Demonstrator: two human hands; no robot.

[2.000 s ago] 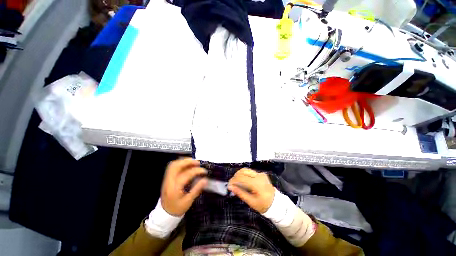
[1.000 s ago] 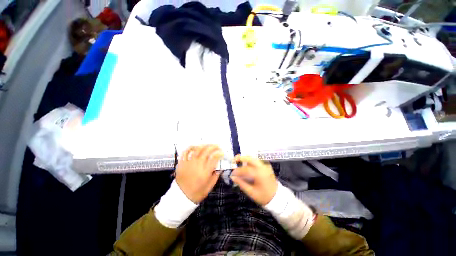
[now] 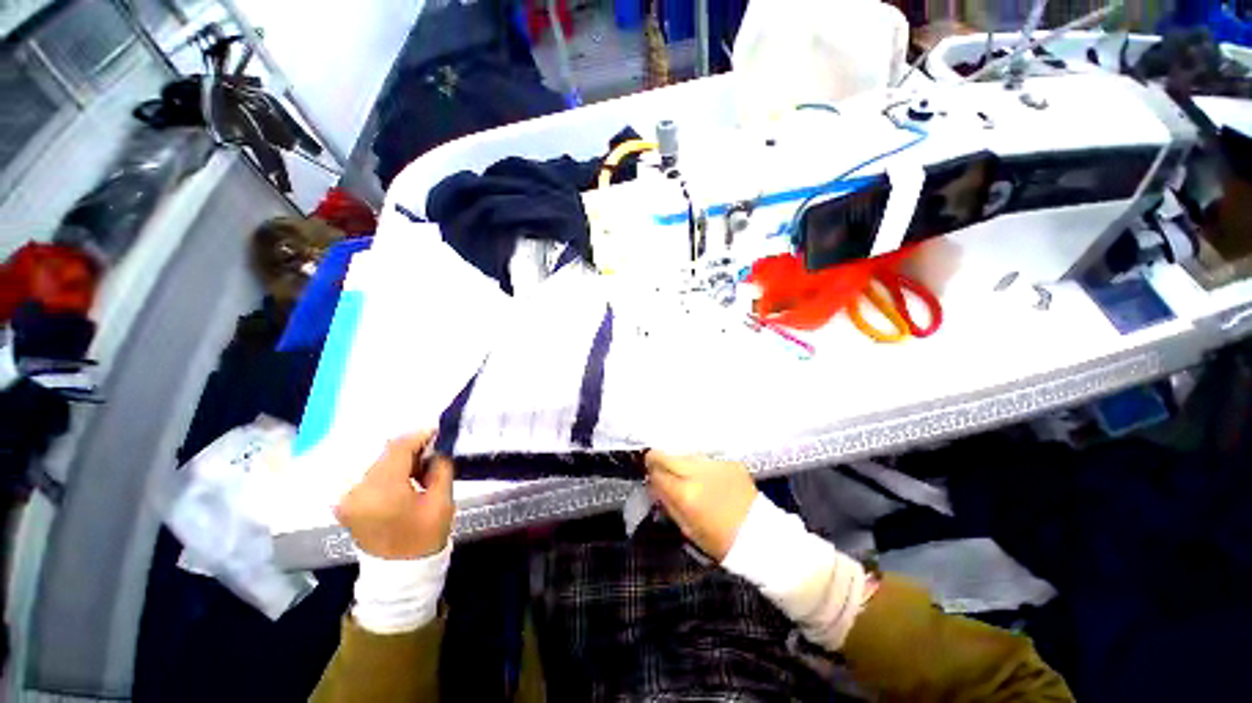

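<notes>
My left hand [image 3: 400,497] and my right hand [image 3: 698,497] pinch the two ends of a dark navy band [image 3: 549,464] at the table's front edge and hold it stretched sideways. The band joins a white cloth [image 3: 529,385] with narrow navy stripes along its sides. The white cloth runs back over the table to a dark navy garment heap [image 3: 508,213], left of the sewing machine's needle area. A small pale scrap hangs beside my right hand.
The white sewing machine [image 3: 824,165] stands at the back right. Scissors with orange-red handles [image 3: 895,306] and a red cloth [image 3: 810,286] lie in front of it. A crumpled plastic bag [image 3: 240,515] hangs at the table's left corner, near a blue bin [image 3: 319,295].
My hands have moved apart, my left hand to the left, and the navy band now shows stretched between them. The white cloth's front end has spread wider. The camera view has tilted up.
</notes>
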